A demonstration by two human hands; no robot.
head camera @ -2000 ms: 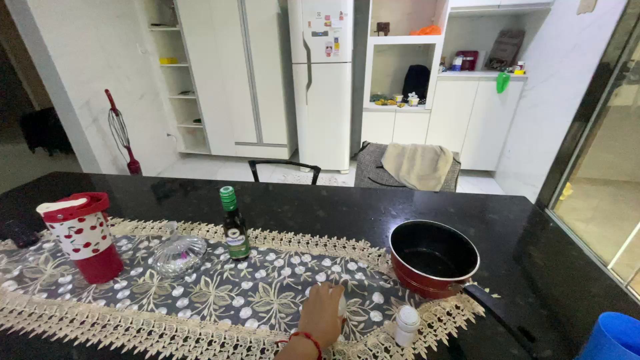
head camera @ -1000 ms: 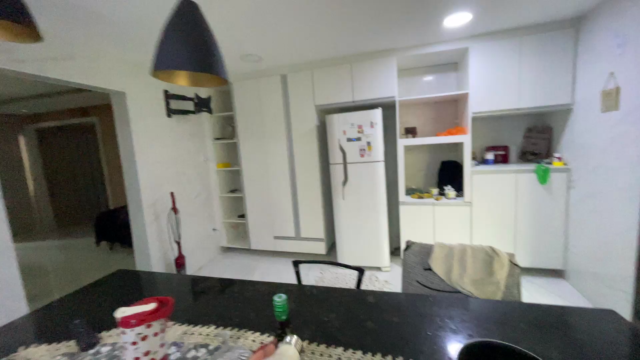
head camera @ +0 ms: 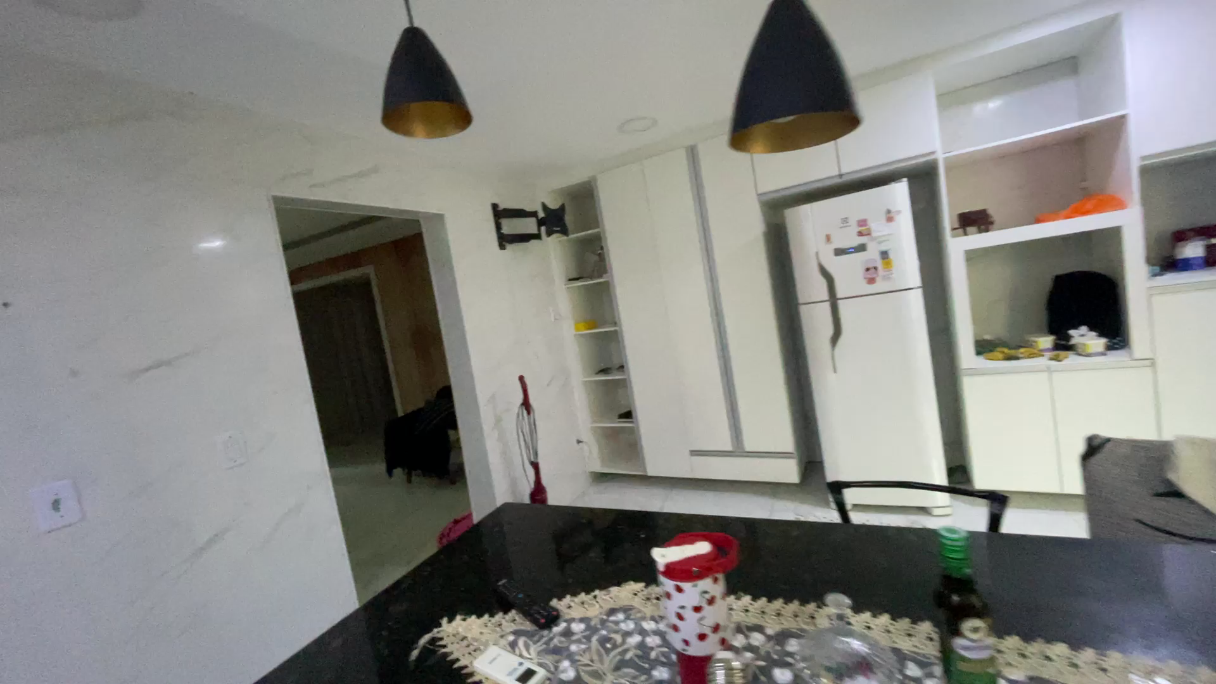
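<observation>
Neither of my hands shows in the head view now. On the black stone counter point(head camera: 826, 551) lies a lace-edged table runner point(head camera: 608, 622). A tumbler with a cherry pattern and red lid point(head camera: 696, 608) stands on it. To its right are a clear glass dish with a knobbed lid point(head camera: 841, 651) and a dark bottle with a green cap point(head camera: 964, 617). A black remote control point(head camera: 528, 604) lies by the runner's left edge, with a white remote-like device point(head camera: 510, 665) nearer the camera. A ribbed, shiny object point(head camera: 728, 668) is partly visible beside the tumbler.
Two dark pendant lamps point(head camera: 426, 90) hang above. Behind the counter stand a black-framed chair point(head camera: 917, 489), a grey upholstered seat point(head camera: 1135, 489), a white refrigerator point(head camera: 874, 380) and tall cabinets point(head camera: 665, 323). A red upright vacuum cleaner point(head camera: 538, 484) leans near the doorway at left.
The view has swung up and left. Two seconds ago a hand wearing a red bracelet was on the runner near a small white bottle; one second ago fingers showed beside the green-capped bottle. Now no hand shows.
</observation>
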